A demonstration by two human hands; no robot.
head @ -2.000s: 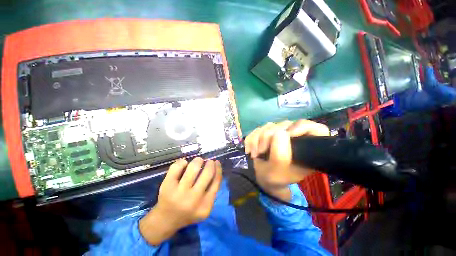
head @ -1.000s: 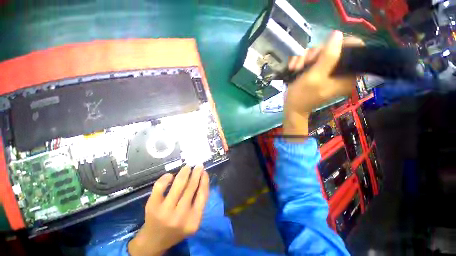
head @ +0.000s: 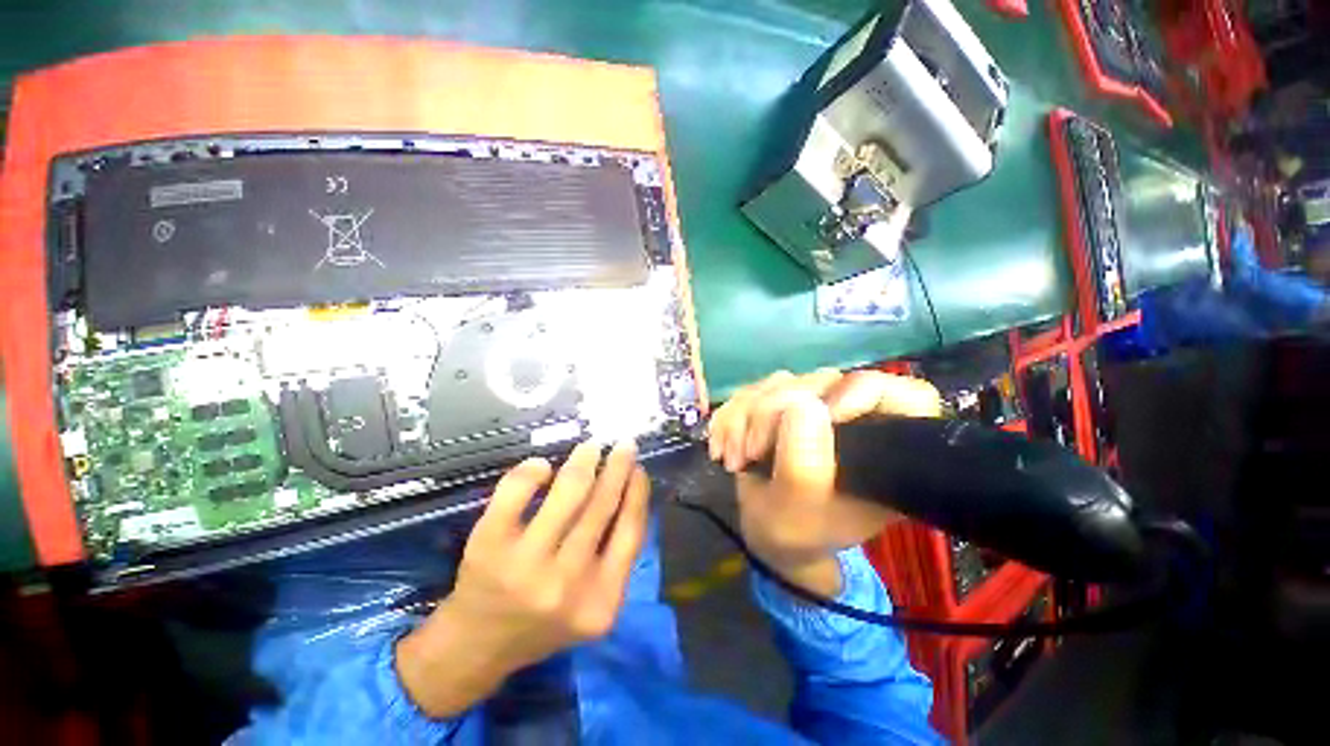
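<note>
An open laptop base (head: 409,408) lies on an orange-red foam pad (head: 350,88), showing its black battery (head: 438,226), green mainboard (head: 161,437), fan and heat pipe. My left hand (head: 562,547) rests with spread fingertips on the base's near edge, right of its middle. My right hand (head: 802,466) is closed around the electric screwdriver (head: 992,488), which lies nearly level beside the base's near right corner. Its tip is hidden by my fingers. A cord hangs below the hand. No screw can be made out.
A silver-grey metal screw feeder (head: 875,139) stands right of the laptop, with a small clear bag or label (head: 866,292) beside it. Red trays (head: 1087,219) holding dark units stand further right, more below the bench edge. Another person's blue sleeve (head: 1225,306) shows at far right.
My right hand has moved from the screw feeder back to the base's near right corner with the screwdriver. My left hand stays at the near edge. The camera view has shifted.
</note>
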